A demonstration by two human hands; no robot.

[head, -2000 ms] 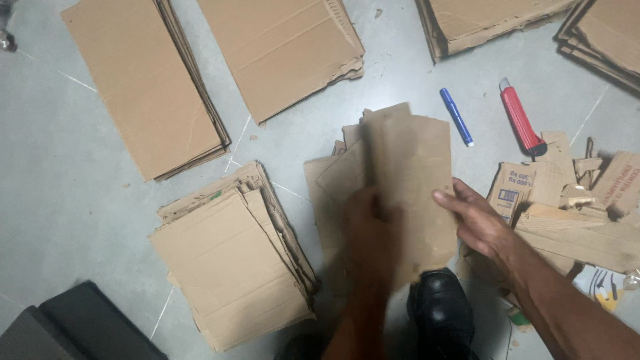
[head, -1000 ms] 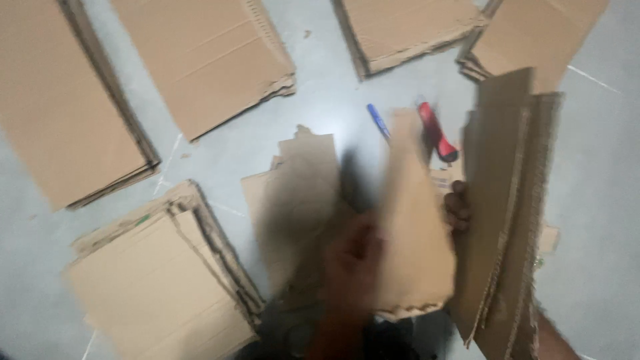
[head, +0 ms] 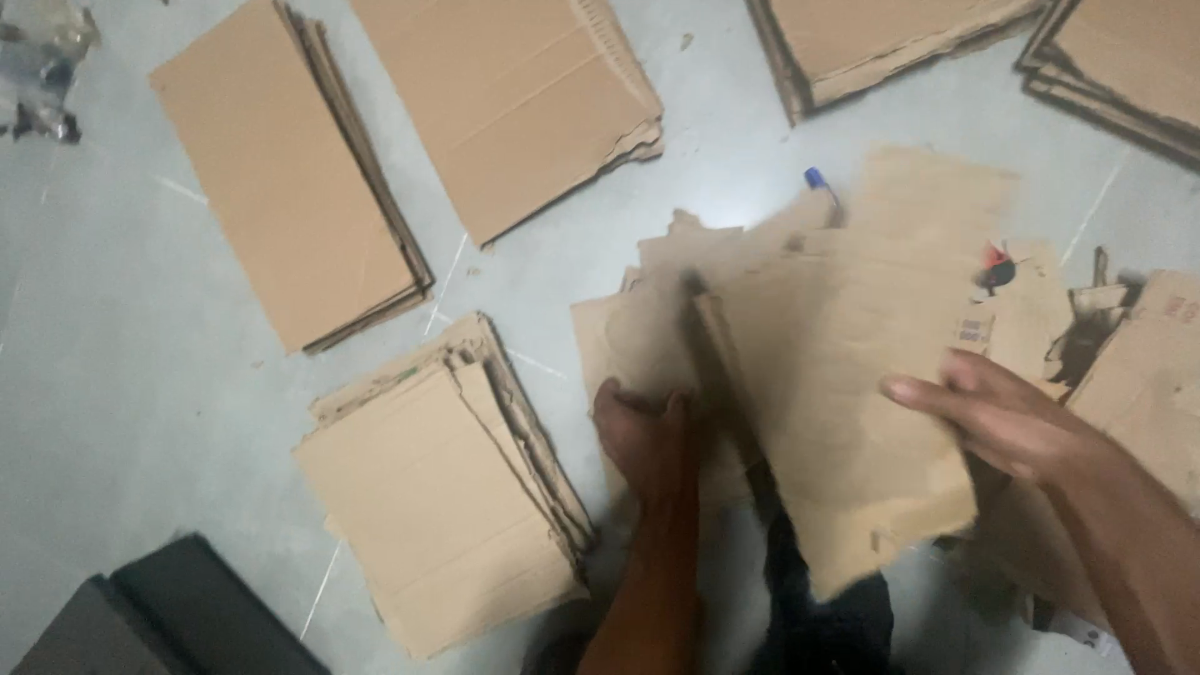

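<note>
In my right hand (head: 994, 412) is a long cardboard piece (head: 881, 394), thumb on its face, held tilted above the floor. More cardboard lies behind it, blurred. My left hand (head: 647, 431) is at the left, over a loose pile of cardboard pieces (head: 619, 337); its fingers are curled at the pile, and whether they grip a piece I cannot tell. Beyond the pieces the blue cap of a marker (head: 814, 178) pokes out. A red and black part of a utility knife (head: 996, 266) shows at the right edge of the held piece.
Flat cardboard stacks lie on the grey floor: one at left (head: 281, 187), one at top centre (head: 525, 103), one at lower left (head: 450, 506), others at top right (head: 900, 37). Cardboard scraps (head: 1153, 375) lie at right, a dark box-like object (head: 187, 609) at bottom left.
The upright cardboard pieces seen at the right a second ago are no longer held there. My right hand now holds a piece nearer the centre, which partly covers the marker and knife.
</note>
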